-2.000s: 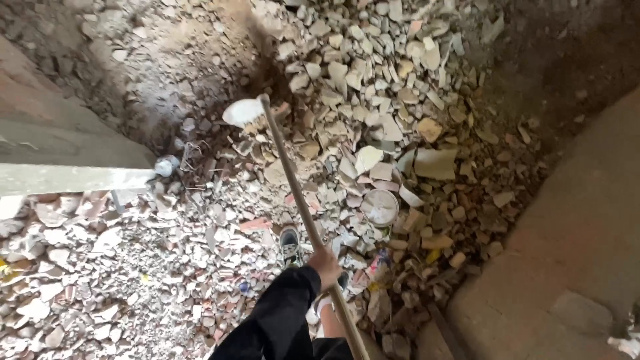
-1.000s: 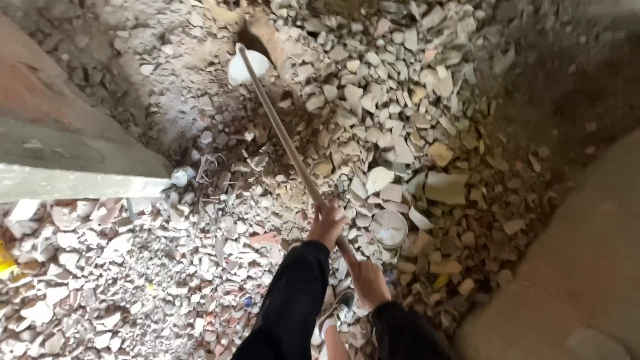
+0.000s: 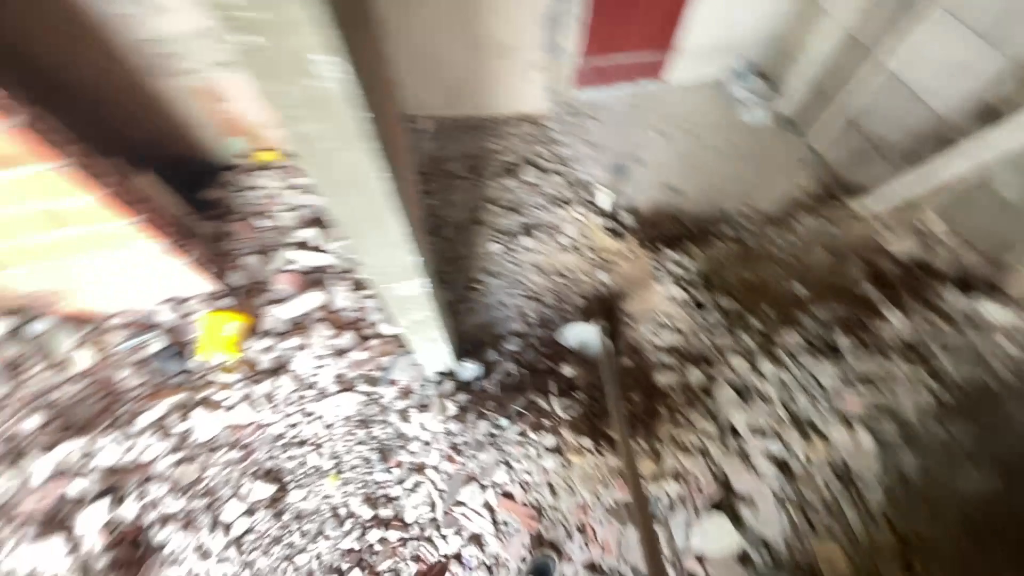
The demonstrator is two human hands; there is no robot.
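Note:
A long wooden handle [image 3: 628,456] runs up from the bottom edge, right of centre. At its far end a pale rounded metal blade [image 3: 582,338], which looks like that of a hoe, rests on dark soil and rubble. Neither of my hands is in view; the lower part of the handle is cut off by the frame's edge. The tip of a shoe [image 3: 542,565] shows at the bottom. The picture is blurred.
Broken rubble [image 3: 336,448] covers the floor. A pale pillar [image 3: 344,176] stands left of the blade, with a yellow object [image 3: 222,336] further left. Behind are a concrete slab [image 3: 688,152], a red door-like panel [image 3: 628,40] and a block wall [image 3: 928,72].
The view has swung up and left, and both hands, on the handle one second ago, have dropped out of it. Two seconds ago only one hand was plainly on the handle.

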